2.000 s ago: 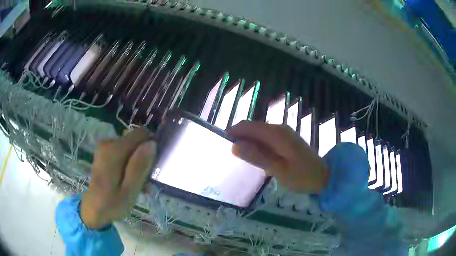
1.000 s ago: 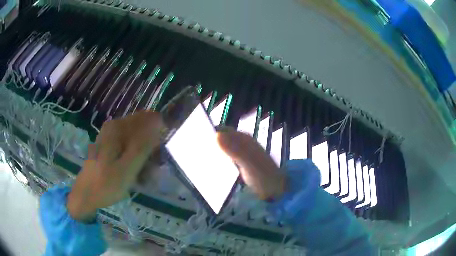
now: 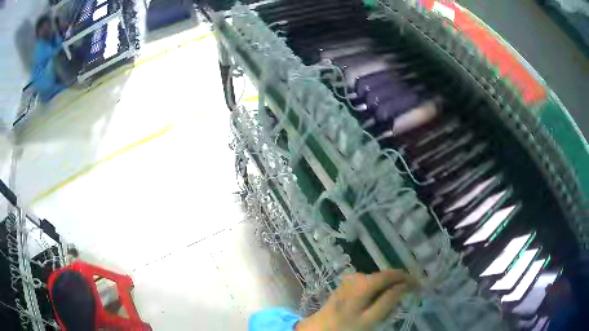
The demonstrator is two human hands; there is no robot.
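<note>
My left hand (image 3: pixel 361 300) is at the bottom, cut off by the lower edge, with its fingers bent over the white cables (image 3: pixel 387 194) along the rack front. Whether it grips anything cannot be told. My right hand is not in view. Smartphones (image 3: pixel 494 223) stand on edge in the black slotted holder (image 3: pixel 516 149) on the right. Several glow white near the lower right; those higher up are dark, purple or pale. The picture is blurred there.
A red stool (image 3: pixel 90 300) with a dark seat stands at the lower left beside another rack (image 3: pixel 29 284). A person in blue (image 3: pixel 48 64) is by a rack at the upper left. The pale floor (image 3: pixel 174 194) has yellow lines.
The view has swung left along the rack, bringing in the floor and stool. The phone held between both hands has gone from sight, and so has my right hand. My left hand is now at the cables.
</note>
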